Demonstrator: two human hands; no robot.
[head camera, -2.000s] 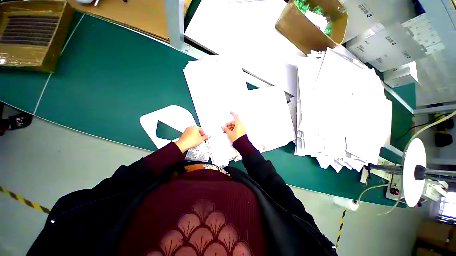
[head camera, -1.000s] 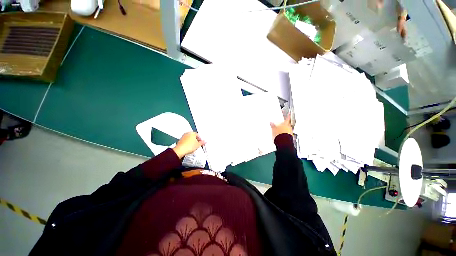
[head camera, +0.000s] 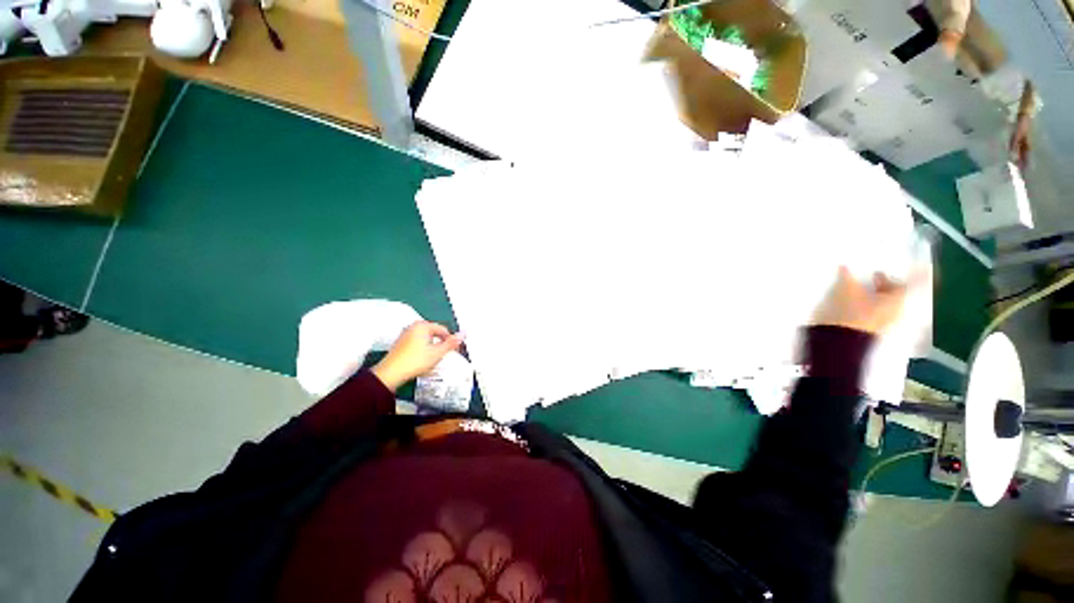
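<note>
My left hand is pinched at the left edge of the white sheets, on the grey printed label strip near my waist. Blank white backing paper curls on the green surface left of it. Flat white pieces lie fanned in front of me, overexposed, so their print and inner edges are hard to see. My right hand is motion-blurred over the main white stack at the right; whether it grips a piece cannot be told.
An open carton with green and white contents stands behind. A shallow brown box and white devices are at the left. A metal upright rises behind the bench. A round white object and another person's hands are at the right.
My right hand has moved from beside my left hand, across the white pieces, to the stack at the right. The backing paper at left has shifted. Another person's hands have come in at upper right.
</note>
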